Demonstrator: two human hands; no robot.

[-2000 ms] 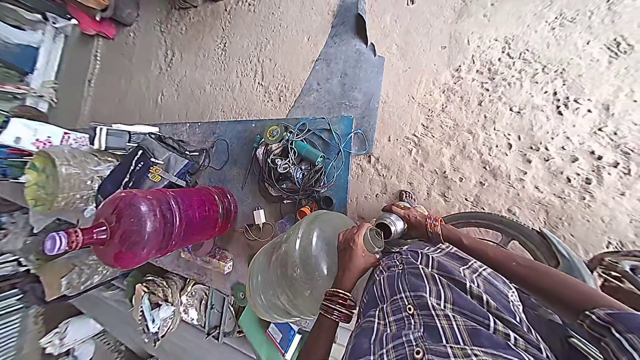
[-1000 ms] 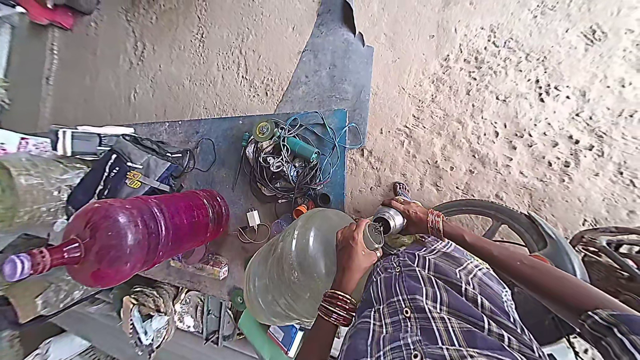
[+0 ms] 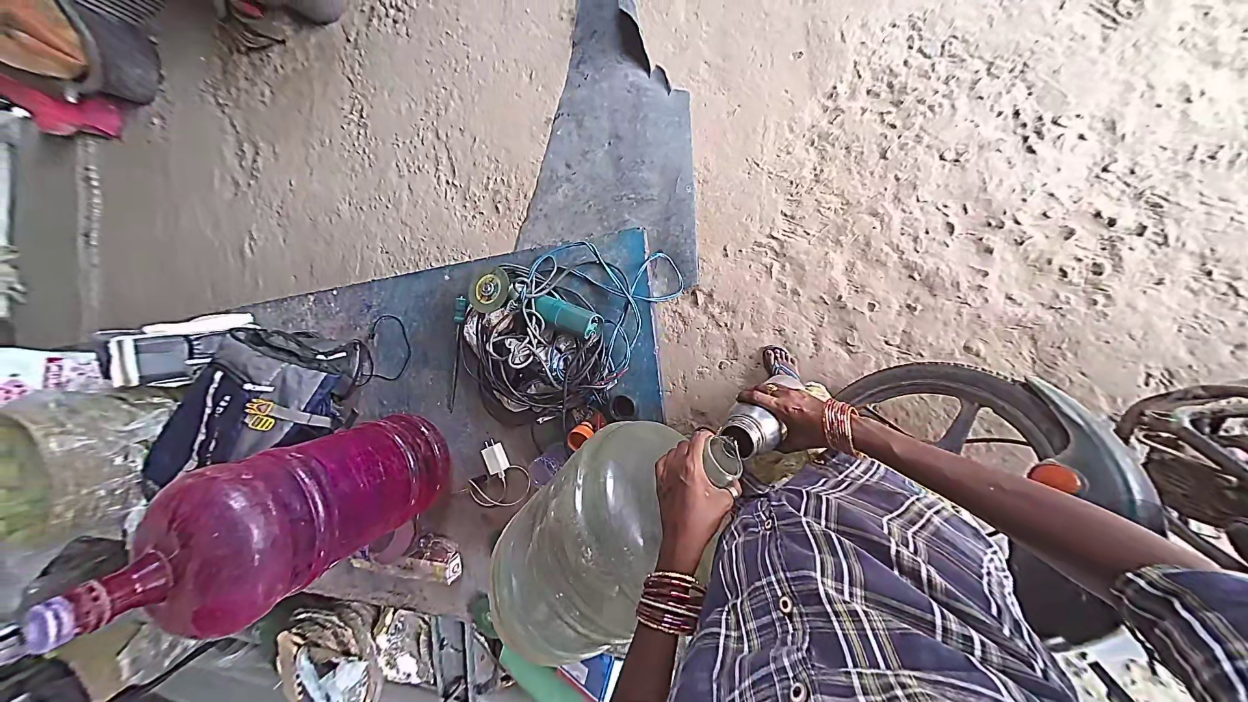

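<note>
A large clear plastic water jug (image 3: 575,546) lies tilted, its mouth toward my body. My left hand (image 3: 694,483), with bangles at the wrist, is closed around its neck. My right hand (image 3: 792,414) grips a steel bottle (image 3: 753,429), whose open mouth is close against the jug's mouth. Whether water is running between them cannot be told. To the left, a large pink-tinted jug (image 3: 292,517) with a pale cap lies on its side.
A blue table (image 3: 419,292) bears a tangle of cables (image 3: 526,361), a green angle grinder (image 3: 565,317), a white charger (image 3: 495,458) and a dark backpack (image 3: 253,400). A grey sheet (image 3: 624,166) extends beyond. At right stands a motorcycle wheel (image 3: 960,400).
</note>
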